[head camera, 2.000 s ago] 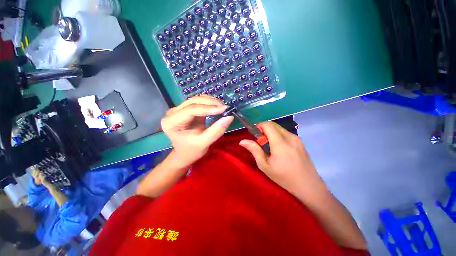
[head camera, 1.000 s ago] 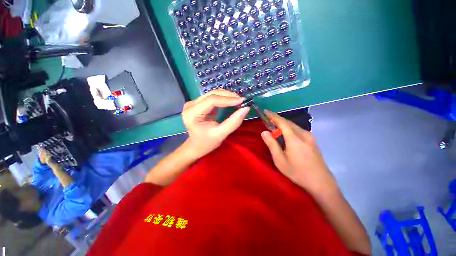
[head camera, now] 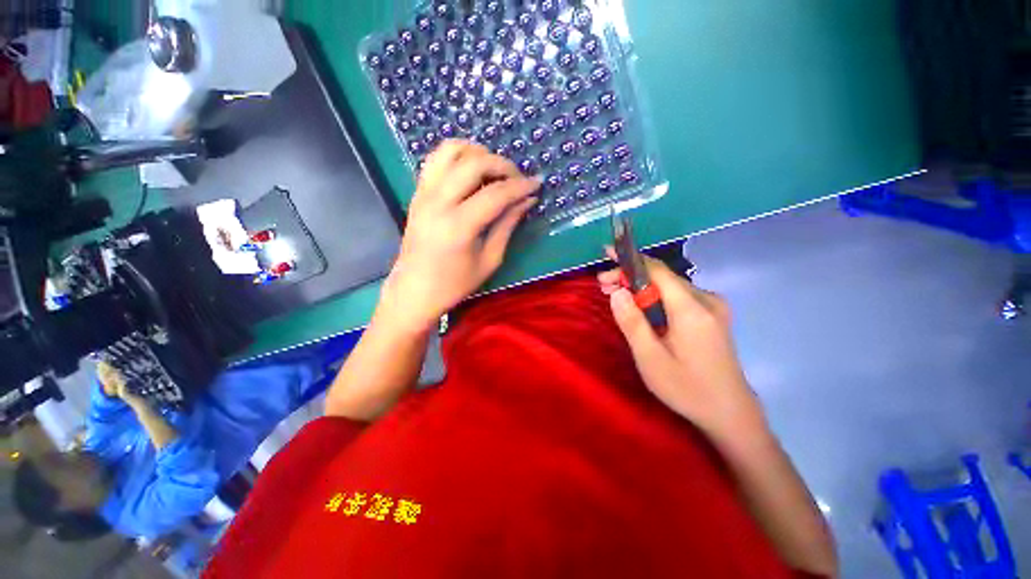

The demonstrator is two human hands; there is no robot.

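The clear blister tray (head camera: 653, 195) lies on the green bench with a grid of dark round parts. My left hand (head camera: 458, 232) is over the tray's near left corner, thumb and fingertips close together at the parts. Whether it holds a part is hidden by the fingers. My right hand (head camera: 684, 339) holds the red-and-black pliers (head camera: 631, 271) in front of the bench edge, jaws pointing up toward the tray's near edge and clear of my left hand.
A black mat (head camera: 322, 147) lies left of the tray, with a lit plate (head camera: 283, 255) and white paper (head camera: 222, 235). A microscope arm (head camera: 147, 153) is at left. A person in blue (head camera: 170, 475) sits lower left. A blue stool (head camera: 950, 520) stands lower right.
My left hand has moved away from the pliers' jaws and up over the tray. My right hand and the pliers are now apart from it, with the jaws pointing more upward.
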